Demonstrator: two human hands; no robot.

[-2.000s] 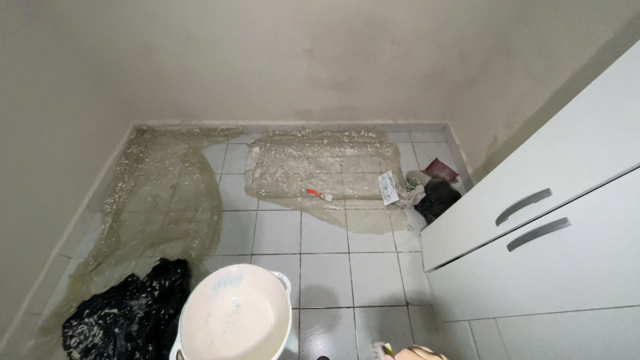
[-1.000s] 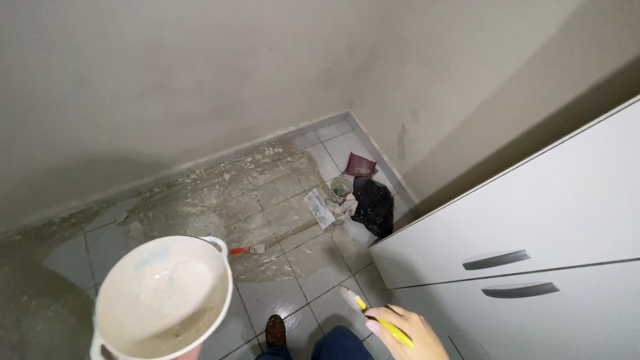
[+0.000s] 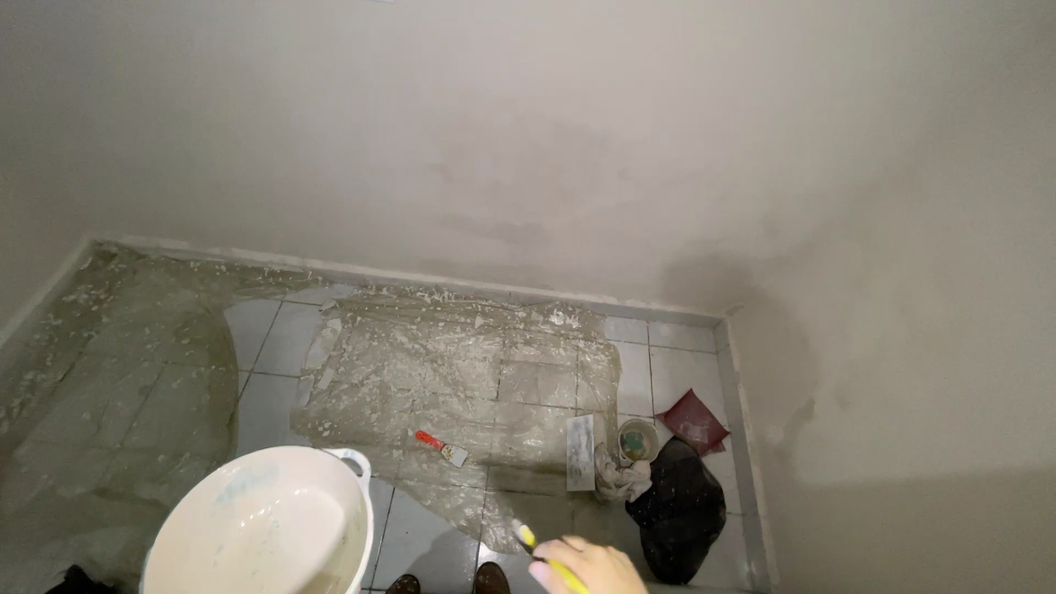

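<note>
My right hand is closed around the yellow handle of a small brush at the bottom centre, with the pale bristle end pointing up and left. To its left is a white two-handled plastic basin, tilted, with wet whitish liquid and bluish smears inside. My left hand is not in view; what holds the basin is hidden below it. On the floor beyond, a red-handled putty knife lies on a clear plastic sheet strewn with pale flakes.
A white rectangular plate, a crumpled rag, a small tub, a dark red packet and a black plastic bag lie near the right corner. Another sheet covers the left floor. The wall has darker patches.
The view has swung back toward the wall, and the white cabinet at the right has left it. The basin and the hand with the brush remain in front of me.
</note>
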